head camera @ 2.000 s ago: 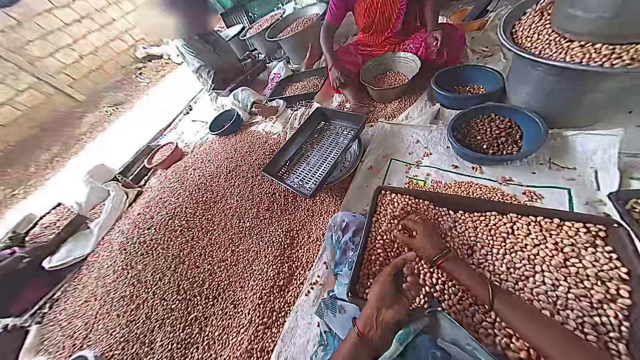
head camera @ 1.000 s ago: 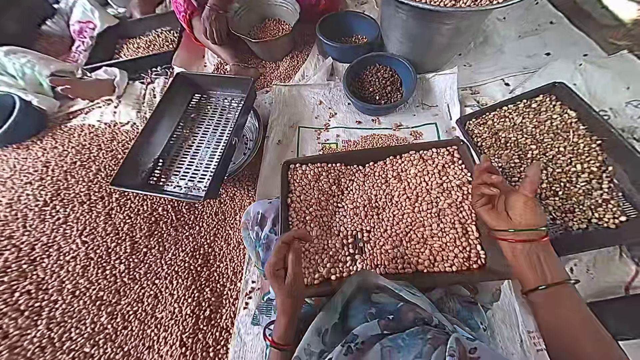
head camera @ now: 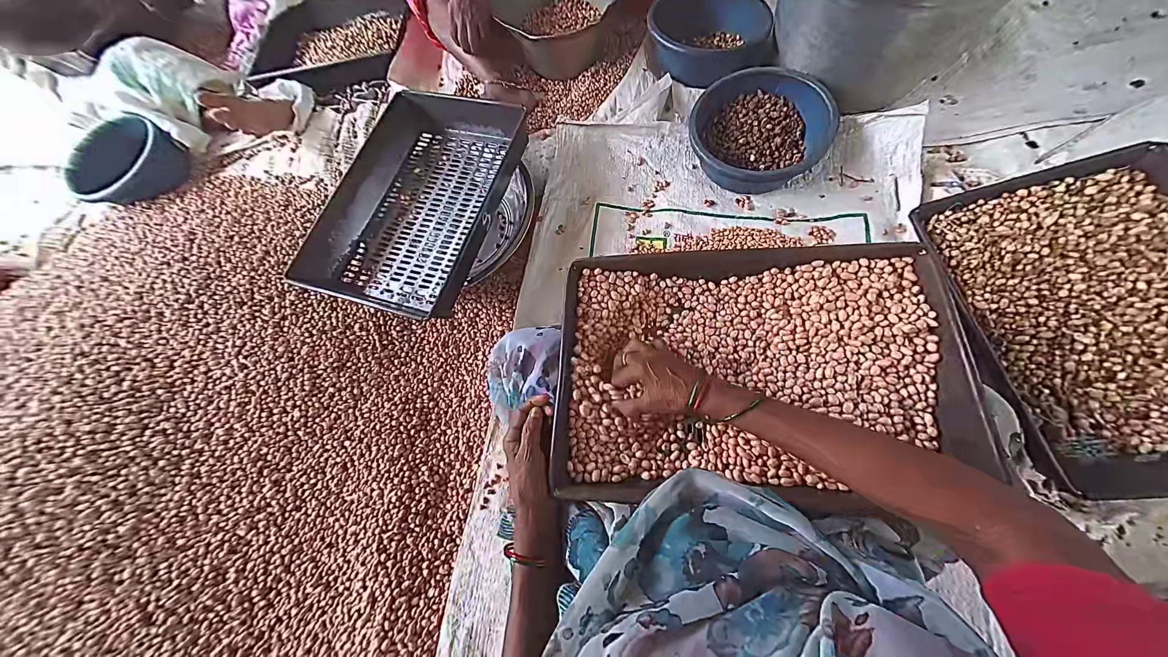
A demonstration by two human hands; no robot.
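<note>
A dark rectangular tray (head camera: 972, 401) filled with pinkish-brown nuts or seeds (head camera: 821, 338) rests over my lap. My right hand (head camera: 652, 379) is down among the nuts in the tray's left part, fingers curled; whether any are held in them cannot be told. Against the outside of the tray's left wall is my left hand (head camera: 527, 452), its fingers close together and pointing up; its grip is partly hidden. A second dark tray (head camera: 1004, 365), with yellowish-brown pieces, lies to the right.
A large heap of nuts (head camera: 228, 411) spreads at left. A perforated black tray (head camera: 315, 246) leans over a round metal plate (head camera: 511, 224). Beyond lie a blue bowl of dark pieces (head camera: 826, 132), another blue bowl (head camera: 657, 50), a dark tub (head camera: 169, 169) and other people's hands (head camera: 246, 114).
My right hand has come from above the tray's right edge into the nuts at its left. My left hand has moved from over the tray to its left outer side.
</note>
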